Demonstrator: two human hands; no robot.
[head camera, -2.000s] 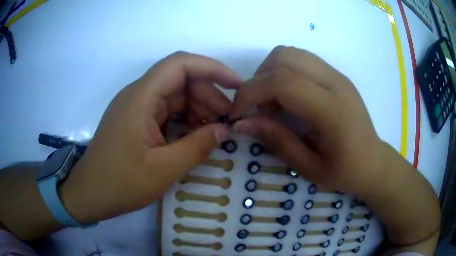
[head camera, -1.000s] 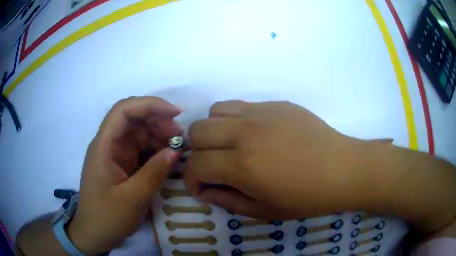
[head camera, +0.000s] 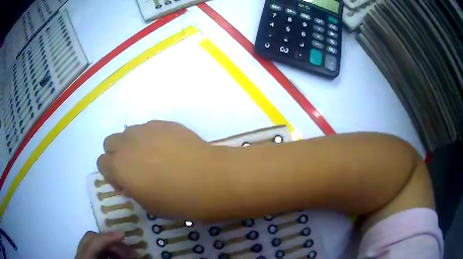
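Observation:
A white slotted tray (head camera: 261, 135) lies under my right arm. Its left column shows plain tan dumbbell slots (head camera: 122, 220); the columns further right hold small round components (head camera: 194, 236) at the slot ends, some flashing white. My right hand (head camera: 147, 164) is over the tray's upper left, back of the hand up, fingers curled down at the left. Its fingertips and anything in them are hidden. My left hand (head camera: 104, 246) is at the bottom left over the tray's left edge, mostly cut off by the picture's edge; its grip cannot be seen.
A black calculator (head camera: 299, 38) lies beyond the red tape (head camera: 243, 38) and yellow tape (head camera: 243, 81). A filled tray (head camera: 43, 76) is at the upper left, and part of another tray (head camera: 170, 6) shows at the top. A tall layered stack (head camera: 411, 66) stands at the right.
The view has swung to the right and shows more of the calculator and the stack. Both hands now appear lower left; the component in my left hand is no longer visible.

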